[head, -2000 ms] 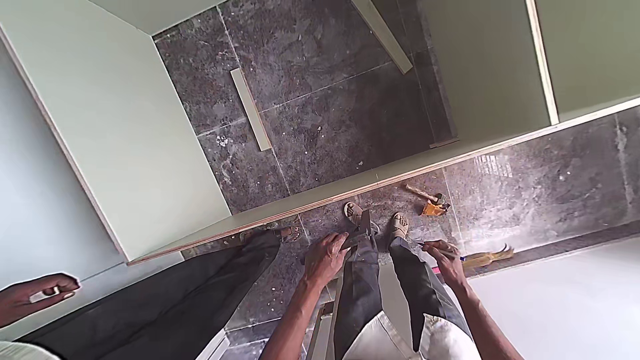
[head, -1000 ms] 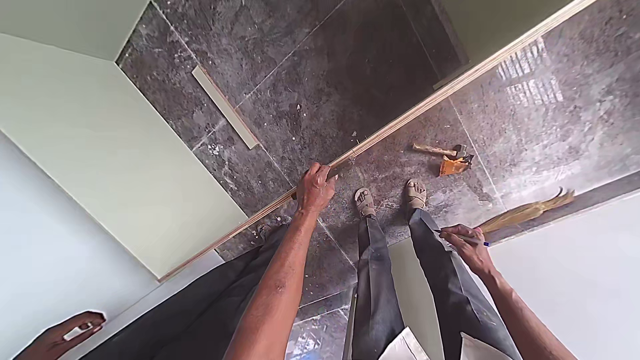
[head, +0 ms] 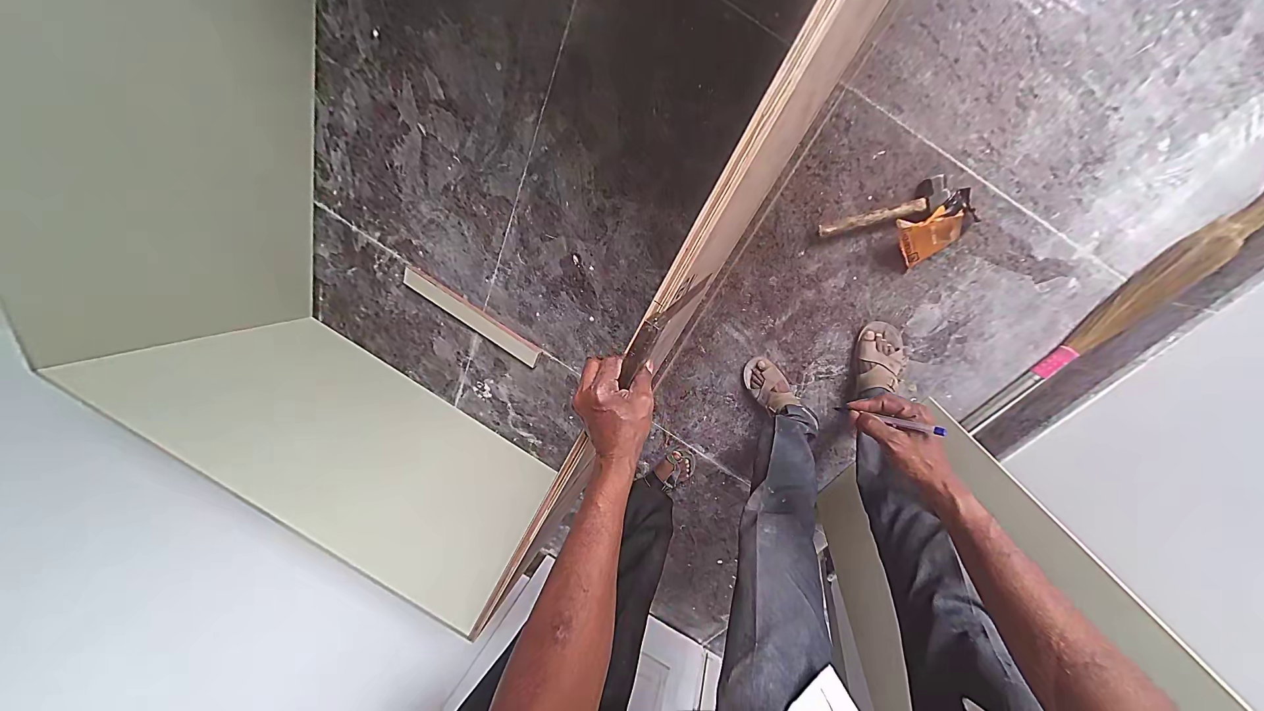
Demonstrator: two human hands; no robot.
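My left hand (head: 614,400) is closed around a dark metal tool (head: 647,341), which looks like a try square, at the edge of a long plywood panel (head: 750,163). The tool's thin blade lies across the panel's layered edge. My right hand (head: 904,439) holds a ballpoint pen (head: 910,426) with a blue end, over my trouser leg and apart from the panel. The pen's dark tip points left, toward my other hand.
A hammer (head: 874,217) and an orange packet (head: 930,240) lie on the tiled floor beyond my sandalled feet. A broom (head: 1136,296) rests along the right wall. Inside the panels lies a narrow strip (head: 472,318). Another person's sandalled foot (head: 674,467) is left of mine.
Two seconds ago my left hand held the tool away from the panel; now it is at the panel's edge. The other person's hand is out of view. The view has turned.
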